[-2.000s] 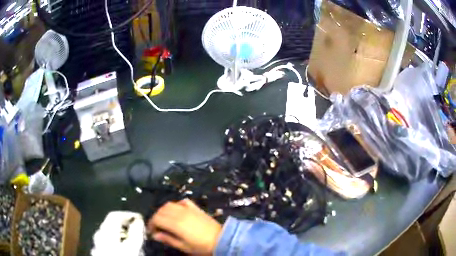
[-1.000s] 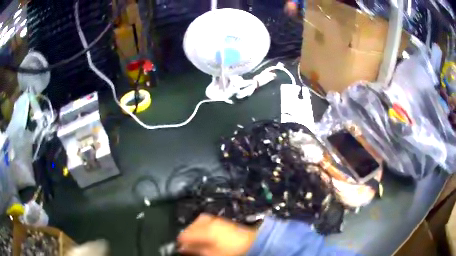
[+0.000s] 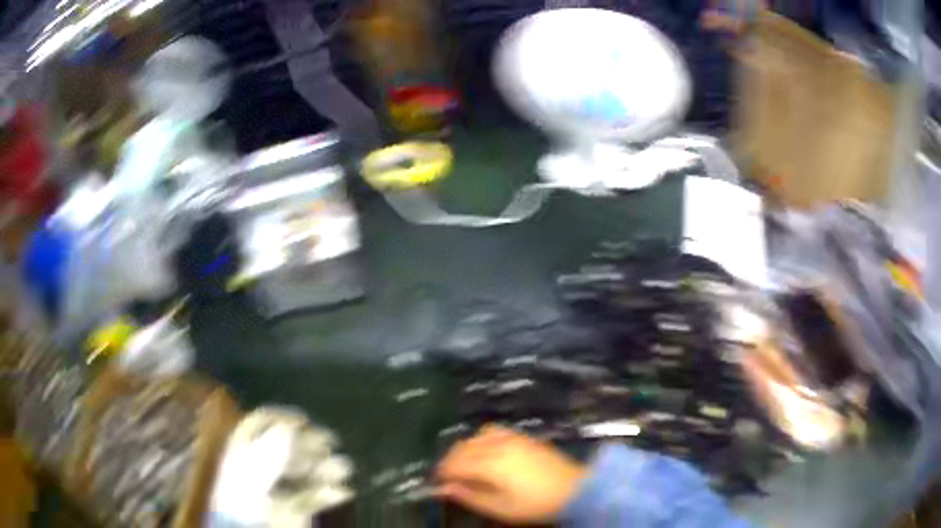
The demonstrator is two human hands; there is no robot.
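The frame is blurred. A heap of thin black cables (image 3: 640,351) with small whitish connector tips lies on the dark green bench. My right hand (image 3: 511,474), bare with a blue sleeve, is at the near left edge of the heap; small pale connectors show beside its fingertips, and I cannot tell whether it grips any. My left hand (image 3: 279,469), in a white glove, is at the lower left beside the open cardboard box of small metal parts (image 3: 144,443); its fingers are too blurred to read.
A grey metal fixture (image 3: 299,232) stands at the upper left. Behind are a yellow tape roll (image 3: 408,165), a white fan (image 3: 593,77) and its cord. A white rectangle (image 3: 725,227), copper-coloured bundle (image 3: 789,397), dark phone (image 3: 820,335), plastic bags (image 3: 867,278) and a carton (image 3: 815,113) are right.
The view has swung, so the scene sits farther right in the picture. My gloved left hand, at the bottom edge a second ago, shows more fully beside the parts box. My right hand stays near the heap.
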